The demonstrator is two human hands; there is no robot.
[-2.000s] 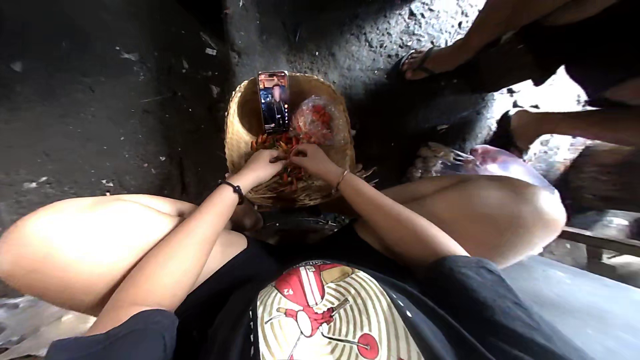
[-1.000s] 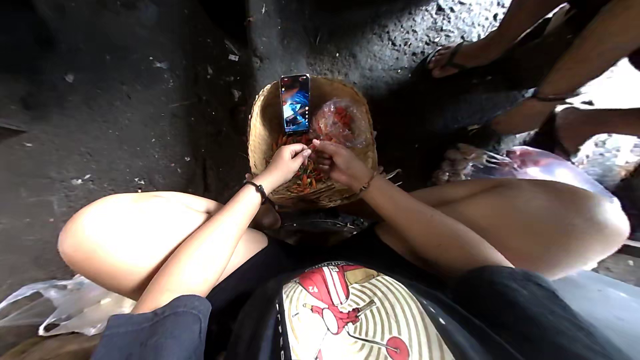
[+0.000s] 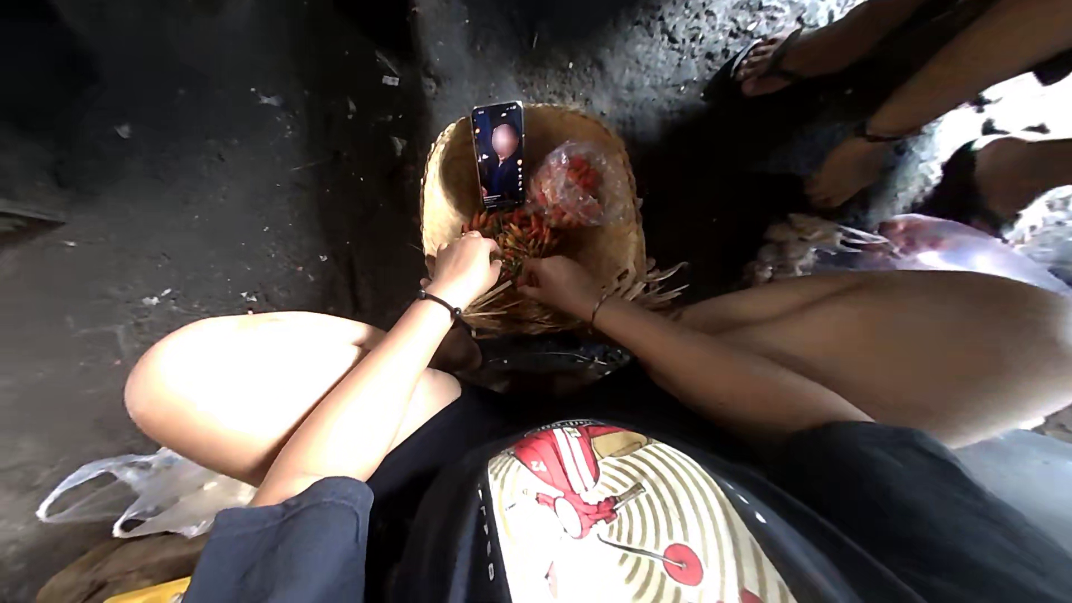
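A woven basket stands on the ground between the bent legs. In it lies a heap of small red and green chili peppers, with a clear plastic bag of red chilies at the right. A smartphone with a lit screen leans at the basket's upper left. My left hand is at the left edge of the heap, its fingers curled among the chilies. My right hand is at the heap's lower right, fingers bent toward the chilies. Whether either hand holds a chili is too small to tell.
Another person's legs and sandaled foot are at the upper right. A pinkish plastic bag lies beyond my right knee, near pale brown items. A white plastic bag lies on the dark ground at the lower left.
One second ago my hands met above the chilies; now they are apart and lower at the heap. The picture on the phone's screen has changed.
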